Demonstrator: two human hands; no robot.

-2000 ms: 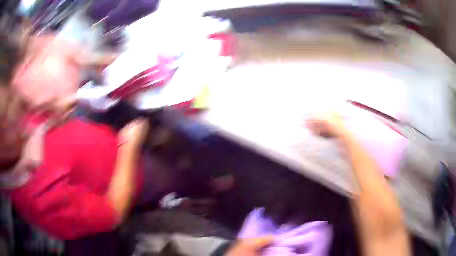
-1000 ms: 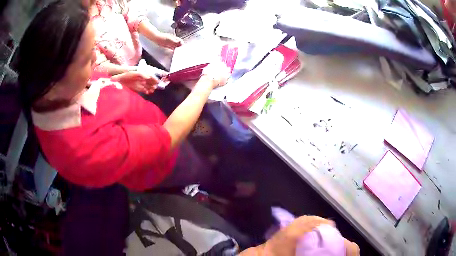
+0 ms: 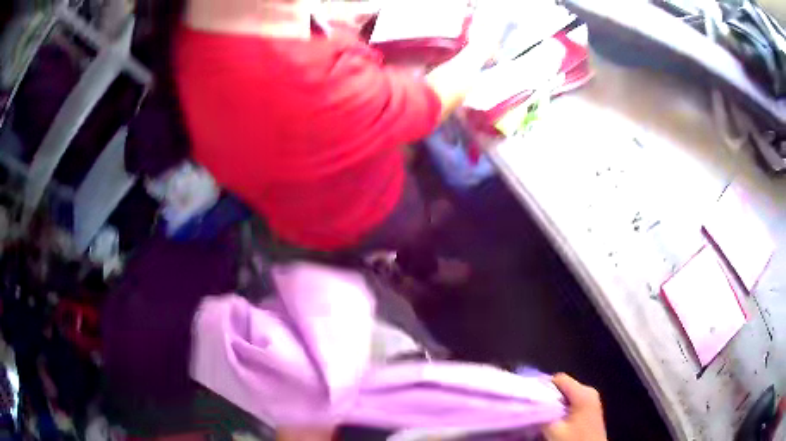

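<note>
A lilac cloth [image 3: 345, 362] is stretched sideways low in the view, in front of my body and off the table. My right hand [image 3: 582, 409] grips its right end. My left hand [image 3: 306, 432] is at the cloth's lower edge, mostly cut off by the bottom of the picture and partly hidden by the cloth; it appears to hold it. Two pink panels with red edges lie on the table at the right, the nearer panel [image 3: 705, 306] and the farther panel [image 3: 743, 237].
A person in a red shirt [image 3: 302, 129] stands close at the table's left end. Red-edged stacks [image 3: 569, 65] lie near a lime-green tie [image 3: 521, 116]. A long padded board [image 3: 664, 39] is at the back. A dark object [image 3: 758, 418] is at the lower right edge.
The lilac cloth was bunched in one visible hand; now it is spread wide with both hands at it. The view has shifted left and down, so the table sits farther right.
</note>
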